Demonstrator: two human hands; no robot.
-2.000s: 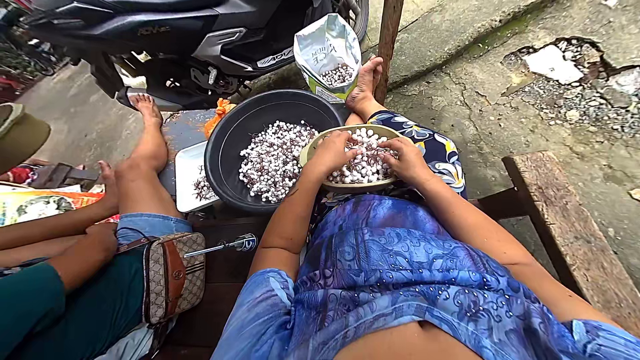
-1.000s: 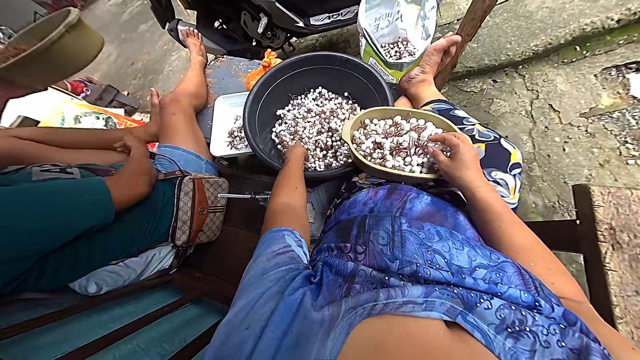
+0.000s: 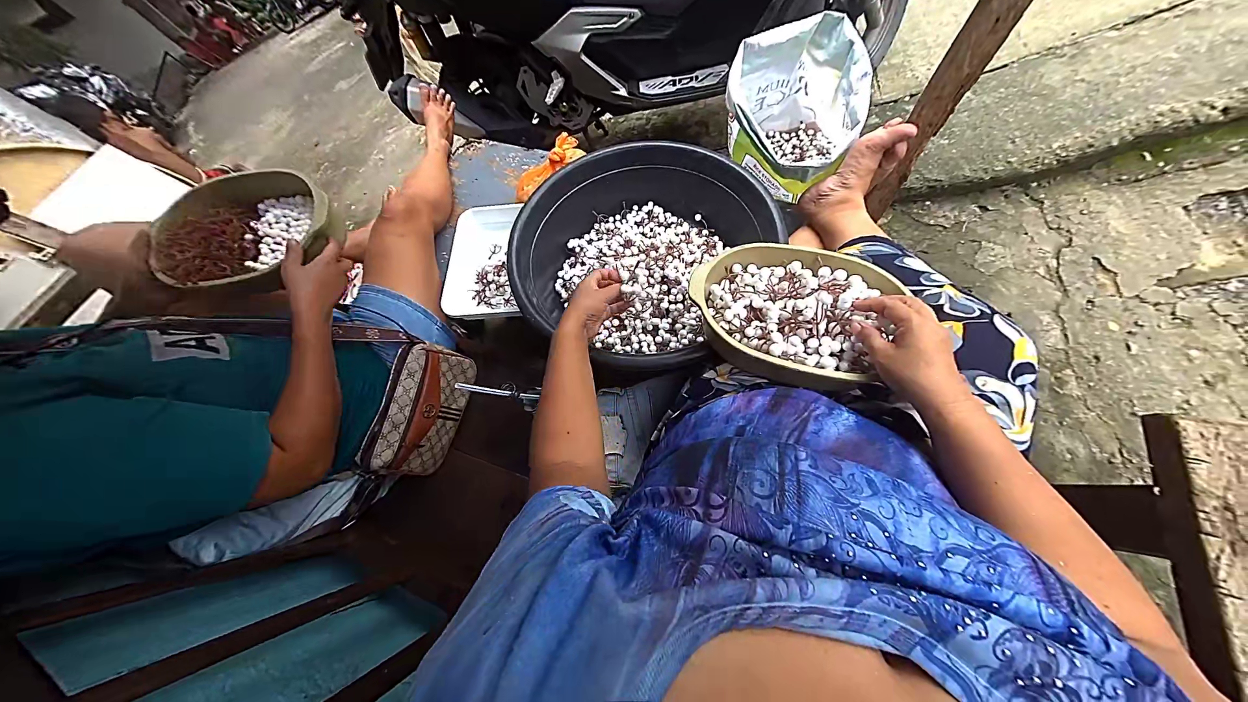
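A round black plastic basin (image 3: 751, 195) holds many small white balls on thin brown stems (image 3: 643, 263). Over its near left part is my left hand (image 3: 597, 300), fingers slightly curled; whether they pinch a piece cannot be told. A beige oval bowl (image 3: 760, 366) with more of these white-tipped stems (image 3: 790, 307) rests on my lap, its left rim beside the basin. At the bowl's right side my right hand (image 3: 902, 346) has its thumb and fingertips on the pieces; a firm grip on one cannot be made out.
A white tray (image 3: 468, 258) with some pieces lies left of the basin. An open foil-lined bag (image 3: 799, 88) stands behind it, near a wooden post (image 3: 960, 88). At left a seated person holds an oval bowl (image 3: 239, 229) of stems and white balls. A motorcycle (image 3: 585, 58) stands beyond.
My left hand has left the oval bowl, where it was two seconds ago, and is over the basin. My right hand stays at the bowl. The neighbour's bowl has come lower into view.
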